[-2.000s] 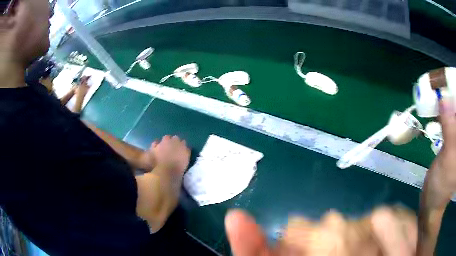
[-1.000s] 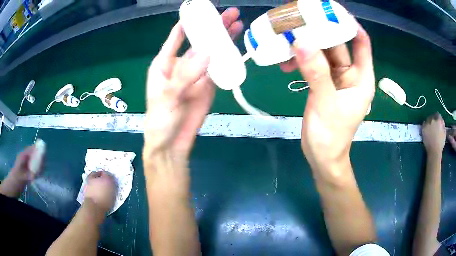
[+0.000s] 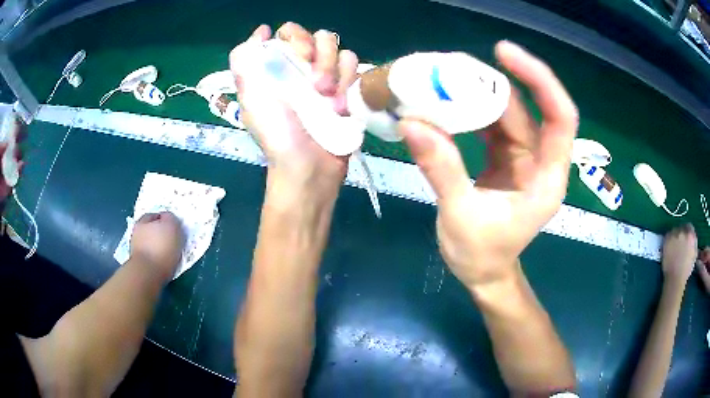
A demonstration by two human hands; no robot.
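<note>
An open white device is held up in front of me over the divider strip. My left hand [image 3: 292, 109] is closed around its plain white housing shell [image 3: 323, 124]. My right hand [image 3: 498, 171] holds the inner unit [image 3: 448, 93], which is white with a brown band and blue marks, between thumb and fingers; its index finger is raised off it. The two pieces are side by side, their near ends close together or touching. A white wrist strap [image 3: 367, 185] hangs below the shell.
Open devices [image 3: 142, 84] lie on the green belt at left and right [image 3: 598, 172], and a closed device [image 3: 649, 184] at far right. A worn divider strip [image 3: 167, 130] crosses the bench. At left, a neighbour's fist rests on a white cloth [image 3: 198, 204]; another person's arm is at right.
Both hands have moved slightly down and brought the two pieces closer together. My left fingers have curled around the shell. The left neighbour's device has moved to the picture's left edge.
</note>
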